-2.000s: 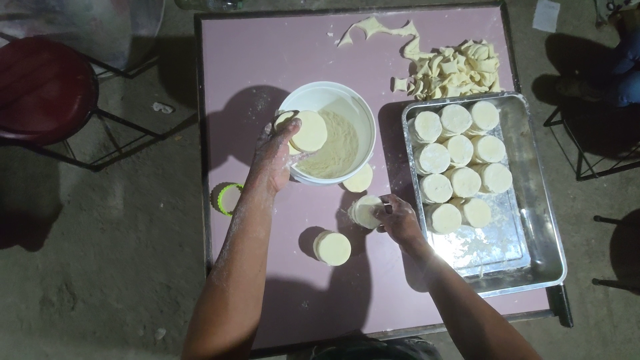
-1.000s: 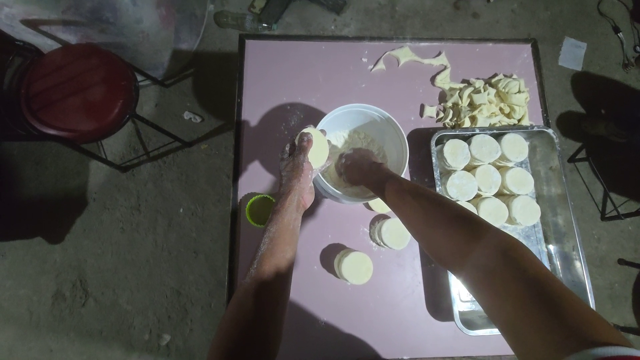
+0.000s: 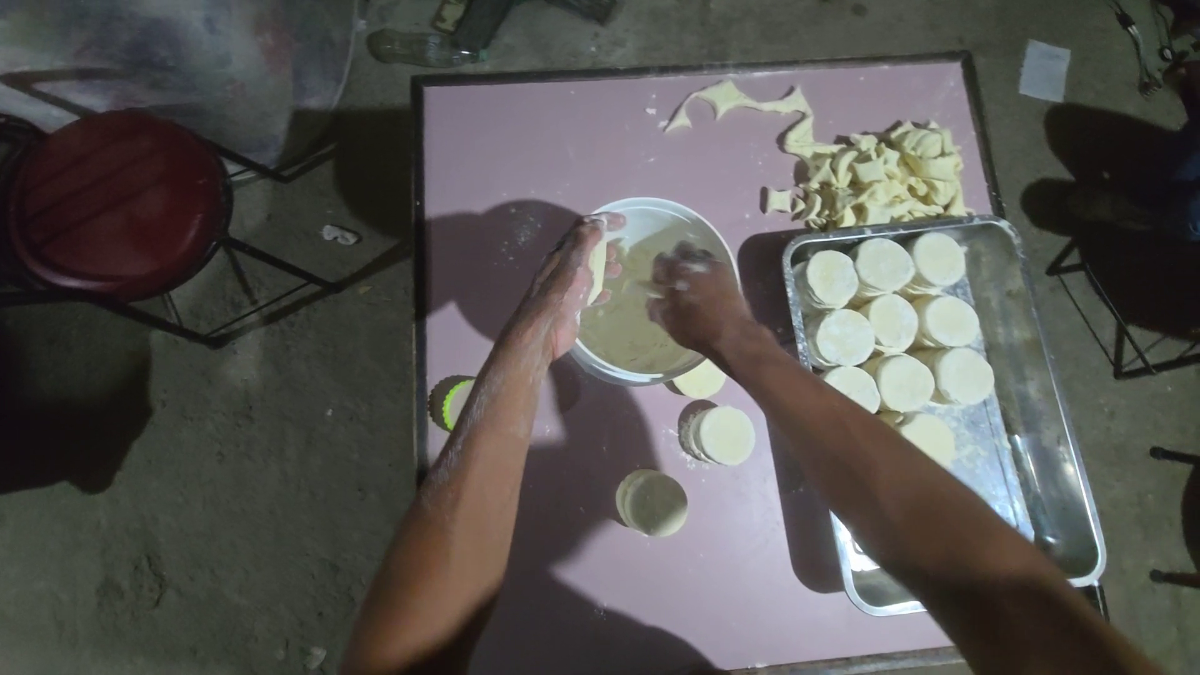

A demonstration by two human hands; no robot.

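Note:
My left hand [image 3: 574, 272], dusted with flour, holds one or more round dough discs [image 3: 597, 269] tilted on edge at the left rim of a white plastic bowl [image 3: 649, 208]. Flour [image 3: 623, 323] covers the inside of the bowl. Over the flour is my right hand [image 3: 696, 291], blurred and floury; whether it holds anything cannot be told. A dough disc [image 3: 700, 379] lies by the bowl's lower rim. Nearer me stand two stacks of dough discs, one [image 3: 725, 435] to the right of the other [image 3: 653, 503]. Several more stacks [image 3: 893, 323] fill part of a metal tray [image 3: 1050, 412].
Dough scraps [image 3: 881, 178] lie heaped behind the tray, with a thin strip trailing left. A green round cutter [image 3: 457, 403] sits near the left edge of the pink table [image 3: 525, 131], partly behind my left forearm. A red stool [image 3: 120, 204] stands at the left.
My right hand has moved from a dough stack on the table to the bowl. The discs in my left hand have turned from facing up to on edge. The view has shifted.

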